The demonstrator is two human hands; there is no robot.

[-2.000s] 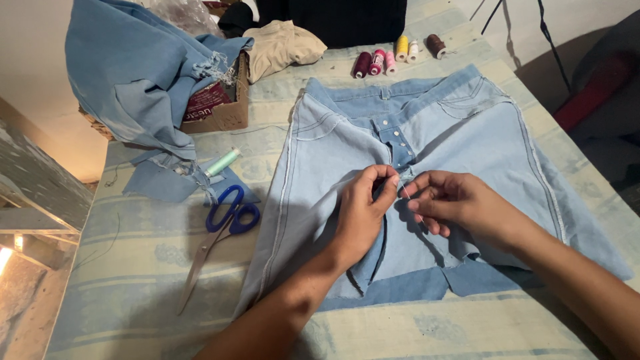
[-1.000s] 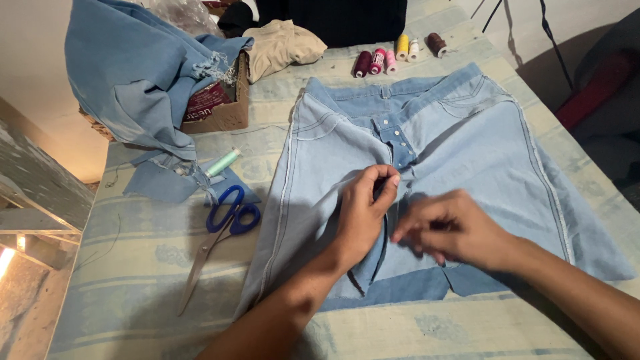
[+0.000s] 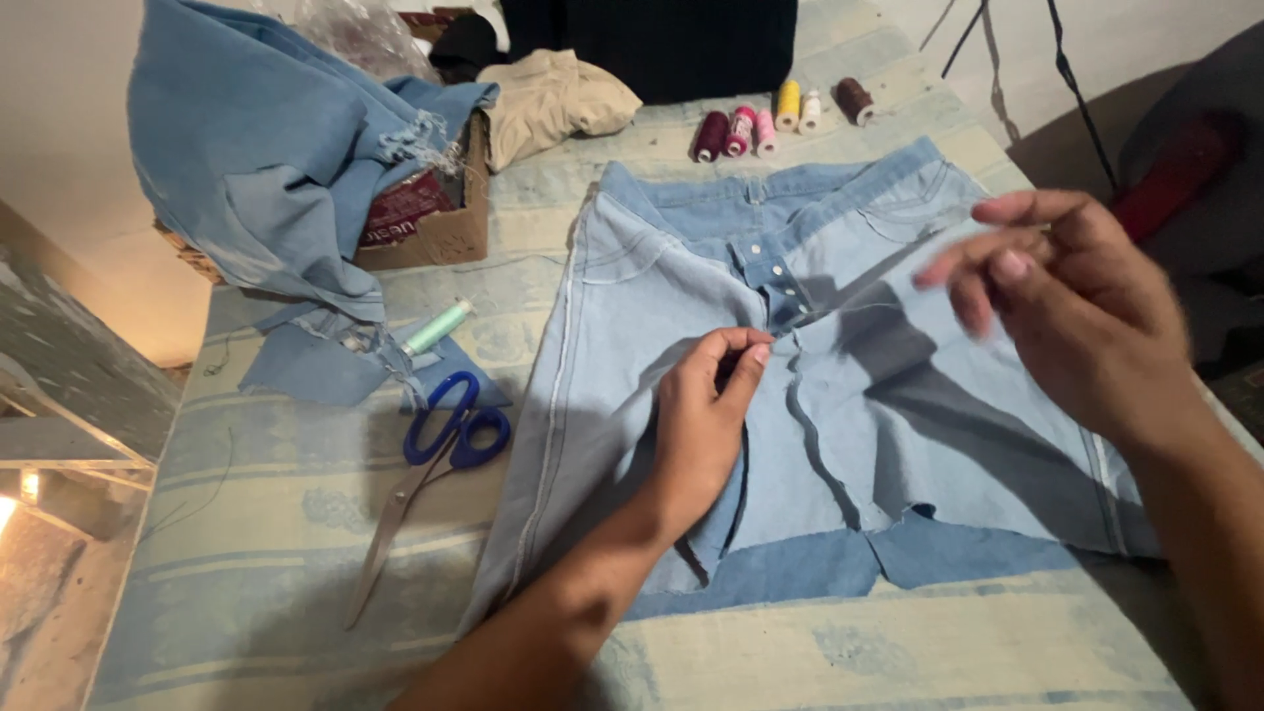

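Light blue denim (image 3: 652, 296), cut short and turned inside out, lies spread with its waistband away from me. My left hand (image 3: 716, 405) pinches the denim just below the buttoned fly (image 3: 775, 276). Raised over the garment's right side is my right hand (image 3: 1071, 296), blurred, its fingers partly bent. A thin thread seems to run from the fly toward it; whether a needle is between its fingers cannot be made out. Scissors with blue handles (image 3: 481, 437) lie to the left of the denim, beside denim scraps (image 3: 316, 360) and a mint green thread spool (image 3: 437, 328).
A cardboard box (image 3: 454, 232) with blue denim (image 3: 267, 128) heaped over it stands at the back left, by a beige cloth (image 3: 553, 104). Several thread spools (image 3: 741, 131) lie behind the waistband, near a black cloth (image 3: 647, 44). A patterned cloth (image 3: 267, 513) covers the table.
My right hand has moved away from the fly, up and to the right. My left hand stays pinched on the denim in about the same place.
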